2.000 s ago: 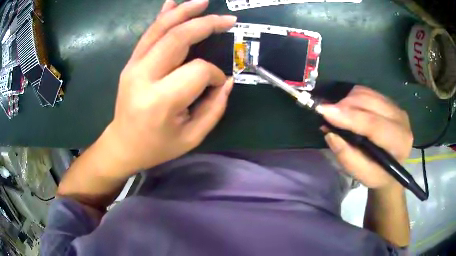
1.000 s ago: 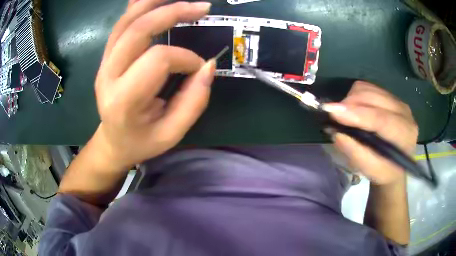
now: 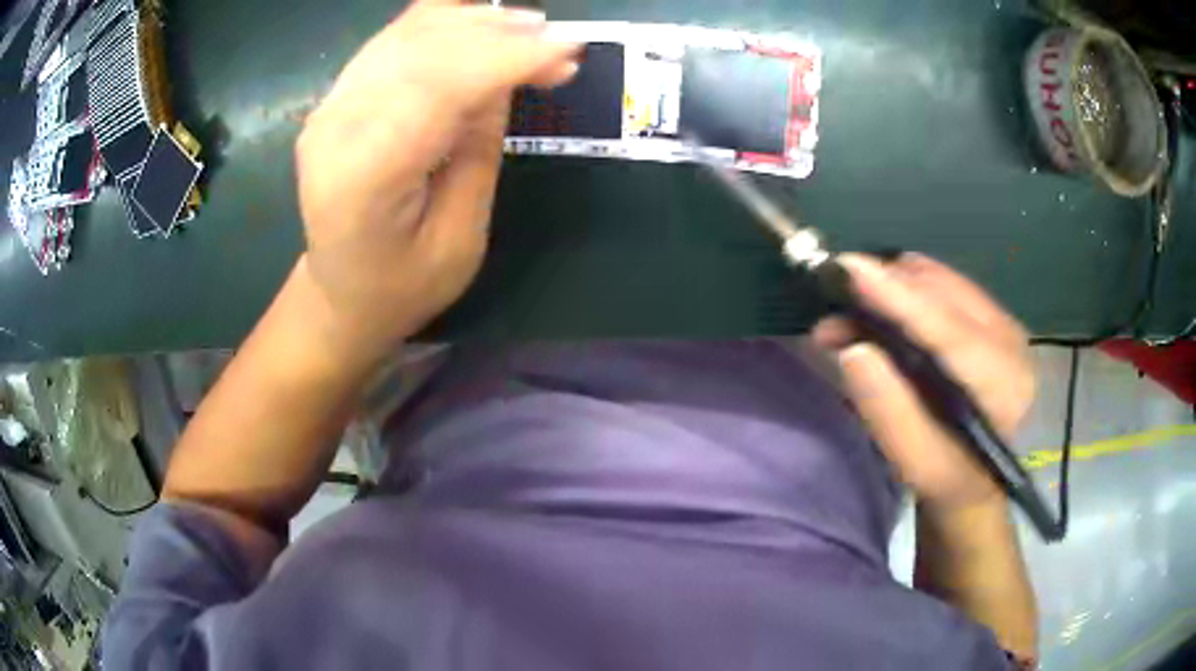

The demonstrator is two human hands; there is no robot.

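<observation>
A white phone circuit board [image 3: 655,147] with red patches at its right end lies on the dark green bench. A black LCD screen [image 3: 590,95] and a dark square sit on it, with a short orange-yellow flex cable [image 3: 637,108] between them. My left hand [image 3: 407,157] is blurred over the board's left end; whether its fingers hold the board or solder wire is hidden. My right hand [image 3: 938,354] holds the soldering iron [image 3: 918,361] by its black handle. The iron's blurred tip is at the board's lower edge, right of the flex cable; contact cannot be told.
Stacked LCD screens [image 3: 125,98] lie at the left, with assembled units [image 3: 50,197] beside them at the far left. A pale tape roll [image 3: 1108,112] with red letters stands at the right. A thin black cord [image 3: 1159,236] runs beside it.
The board appears higher in view. My left hand has turned, its fingertips now over the board's left end, and the wire no longer shows. My right hand and iron have shifted slightly left.
</observation>
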